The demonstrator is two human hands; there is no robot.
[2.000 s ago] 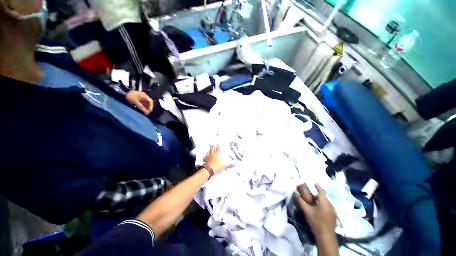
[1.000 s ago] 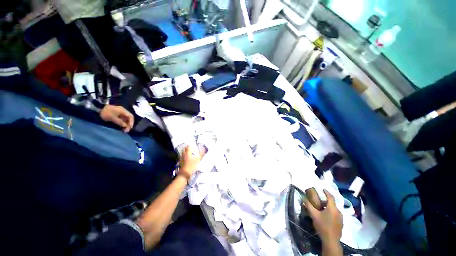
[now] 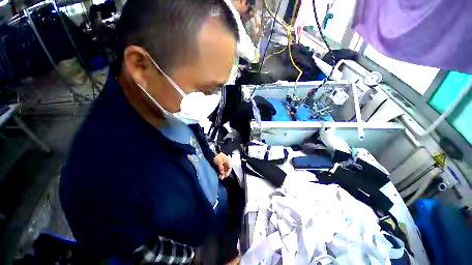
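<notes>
A loose heap of white cut pieces (image 3: 331, 222) lies on the white-covered table at the bottom centre-right. A small patch of skin shows at the bottom edge by the heap's left side. It may be part of my left hand, but it is cut off, and its fingers and any hold are hidden. My right hand is out of the picture. The iron is not visible. Black cut pieces (image 3: 362, 186) lie behind and to the right of the heap. A flat dark-blue rectangular object (image 3: 312, 162) lies behind the heap.
A masked person (image 3: 129, 176) in a navy jacket stands close at the table's left side, one hand near its edge. A grey-white trough (image 3: 331, 133) with blue inside stands behind the table. A blue padded roll (image 3: 445, 233) is at the lower right. Purple cloth (image 3: 419, 31) hangs upper right.
The view has swung up and left, so the heap sits lower and further right. My right hand and the iron have left the picture. My left hand no longer shows clearly on the heap.
</notes>
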